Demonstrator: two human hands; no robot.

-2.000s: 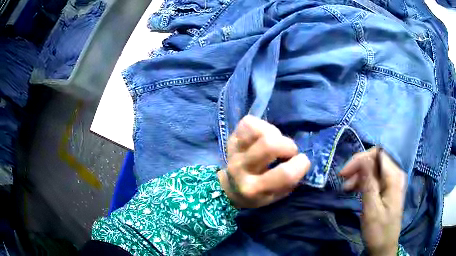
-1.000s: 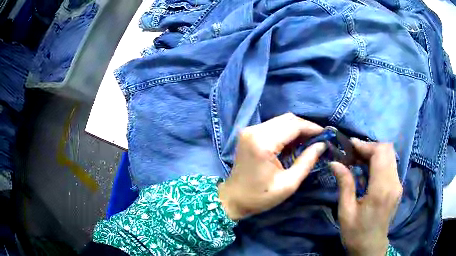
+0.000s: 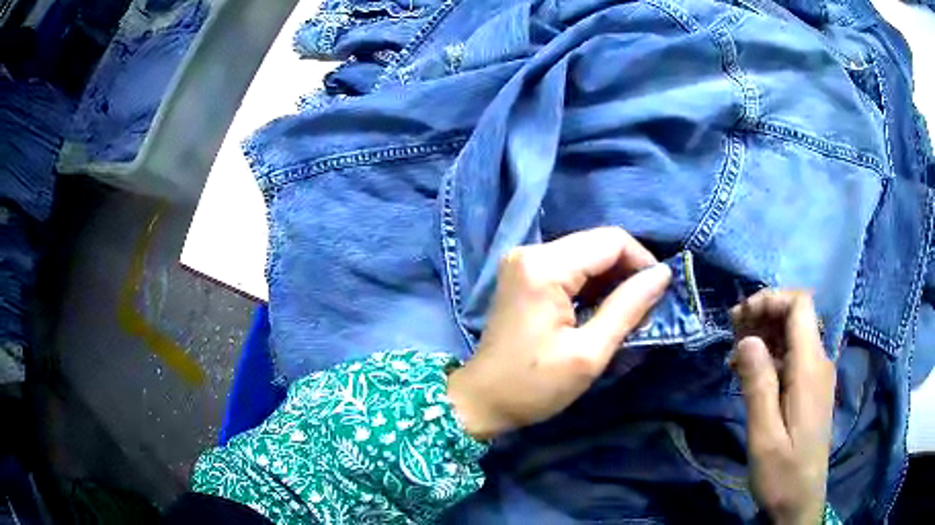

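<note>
A faded blue denim garment (image 3: 636, 154) lies spread over other denim, with double stitched seams. My left hand (image 3: 564, 328) pinches the cuff (image 3: 672, 313) between thumb and fingers near the middle of the view. The cuff's edge shows pale and yellow stitching. My right hand (image 3: 784, 379) is just right of the cuff, its fingers curled and the thumb close to them. Whether it holds a tool or cloth cannot be told, as its palm is hidden.
A white table (image 3: 231, 195) shows at the left of the garment, with a blue bin (image 3: 244, 379) below its edge. A pale tub (image 3: 154, 154) of denim stands at upper left. Yellow marking (image 3: 154, 328) is on the grey floor.
A second ago both hands were together at the cuff with a dark tool between them. My right hand has since moved slightly right, off the cuff, and the cuff's stitched edge shows.
</note>
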